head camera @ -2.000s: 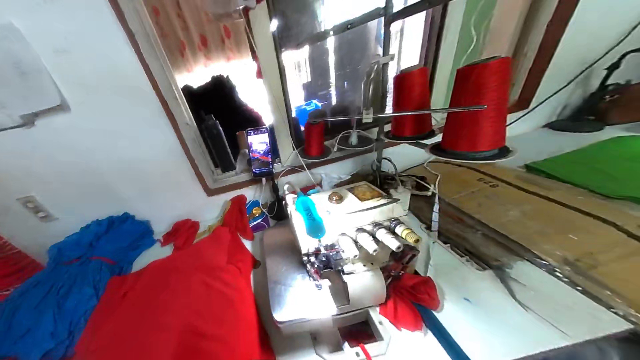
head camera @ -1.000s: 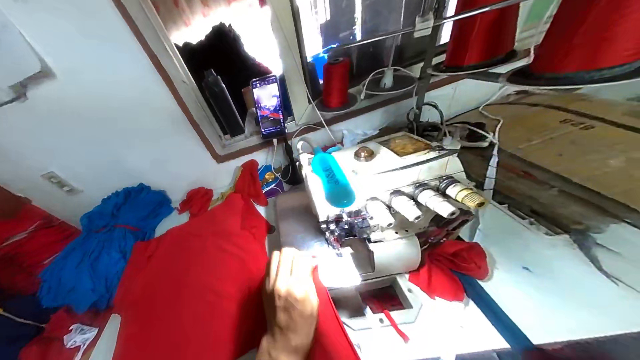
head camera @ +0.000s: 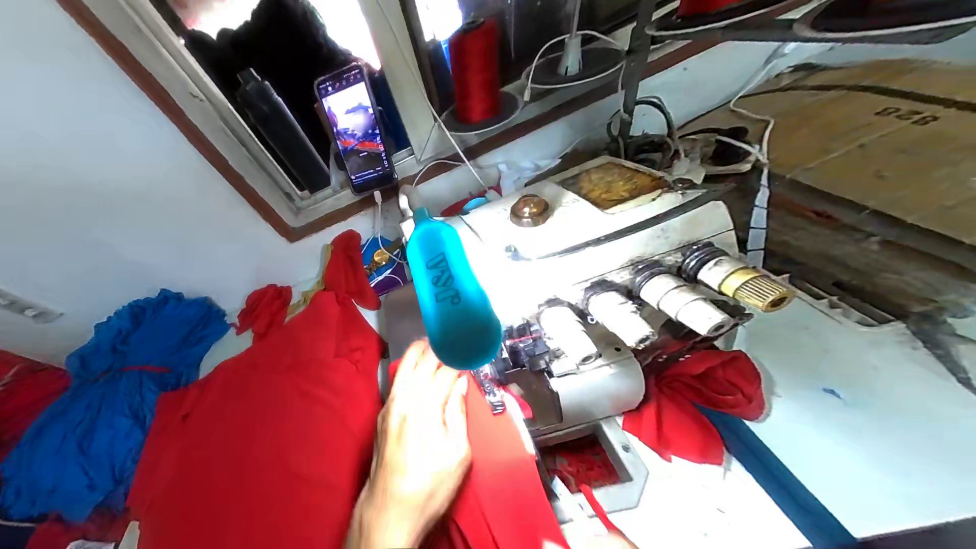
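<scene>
An overlock sewing machine (head camera: 629,229) stands at the centre, with tension knobs in front and a teal oval piece (head camera: 454,297) on its left end. Red cloth (head camera: 507,465) lies at the presser foot (head camera: 492,393), its front part running down past the bottom edge. My left hand (head camera: 419,450) holds this cloth down just left of the foot, back of the hand up, fingertips partly behind the teal piece. Only a little of my right hand (head camera: 606,540) shows at the bottom edge, near a pale, narrow blade-like thing (head camera: 568,499) and a red strip (head camera: 598,509). Its grip is hidden.
More red cloth (head camera: 267,427) and a bunched blue garment (head camera: 114,381) lie left. A phone (head camera: 354,130) leans at the window beside a red thread cone (head camera: 475,72). Red fabric (head camera: 713,389) and a blue strip (head camera: 778,480) lie right of the machine, before a cardboard sheet (head camera: 877,145).
No hand shows two seconds ago. My left hand has since come onto the red cloth and moved closer to the presser foot. Part of my right hand now shows. The view has moved closer.
</scene>
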